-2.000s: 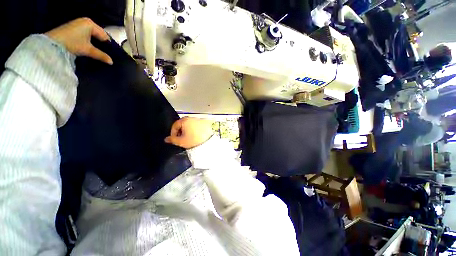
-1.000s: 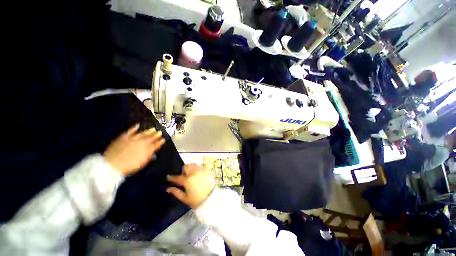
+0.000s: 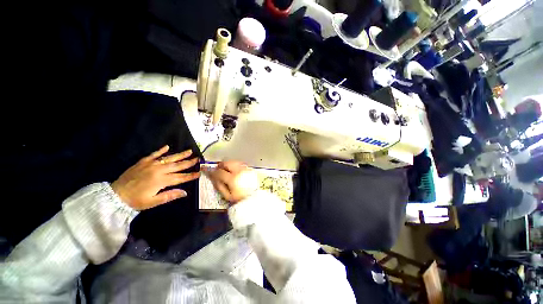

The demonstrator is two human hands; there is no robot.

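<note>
The large black garment (image 3: 149,119) lies left of the needle of the cream-white JUKI sewing machine (image 3: 274,95), with its right edge near the presser foot (image 3: 212,126). My left hand (image 3: 158,179) lies flat on the cloth with fingers spread, pointing to the cloth's edge. My right hand (image 3: 231,180) is at that edge, on the table just below the machine bed, with fingers bent and thumb and fingertips close together. Whether its fingertips pinch the cloth cannot be made out.
A stack of dark cut pieces (image 3: 357,205) sits right of the bed. A pink-white spool (image 3: 250,34) and dark thread cones (image 3: 398,29) stand behind the head. A green tray (image 3: 426,181) is beyond the stack. A wooden stool (image 3: 431,282) is at lower right.
My left hand has come from the far left down onto the cloth near its edge. The cloth's edge has shifted left, uncovering more patterned table. The view has also shifted.
</note>
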